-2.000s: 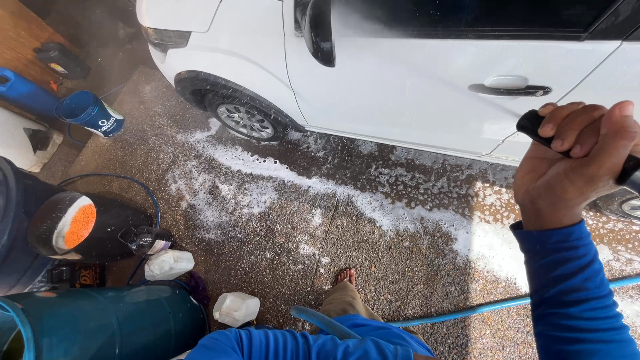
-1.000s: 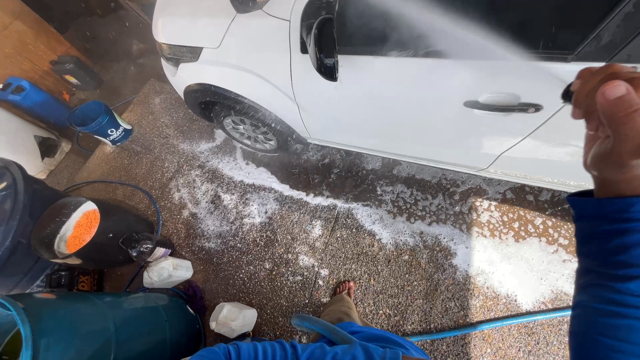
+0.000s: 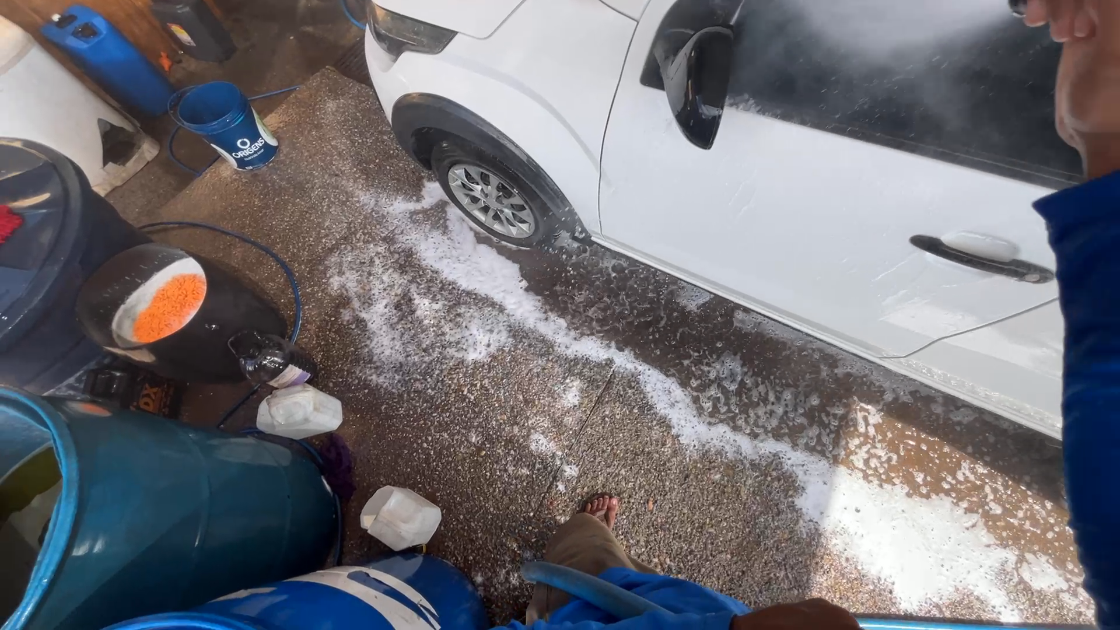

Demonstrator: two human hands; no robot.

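Note:
At the upper right edge, my right hand [image 3: 1085, 79] is closed around a black spray gun [image 3: 1018, 7], mostly cut off by the frame. Mist hangs before the dark side window [image 3: 910, 96] of a white car [image 3: 770, 219], just left of that hand. The car's black mirror [image 3: 700, 87], door handle [image 3: 980, 255] and front wheel [image 3: 490, 199] show. Low in the frame, part of my left hand [image 3: 796, 615] sits beside a blue hose [image 3: 595, 588]; its fingers are hidden, so its grip is unclear. White foam [image 3: 647, 376] streaks the wet pebbled floor.
On the left stand a blue bucket [image 3: 214, 118], a blue jerrycan [image 3: 109, 61], a black container [image 3: 188, 302] with an orange patch and a large teal barrel [image 3: 192, 490]. Two translucent jugs [image 3: 299, 411] and a dark bottle [image 3: 271, 359] lie nearby. A thin hose [image 3: 284, 271] curves across the floor.
My right hand has moved up and right, toward the frame's edge, still with the spray gun. Part of my left hand now shows at the bottom. The view has shifted.

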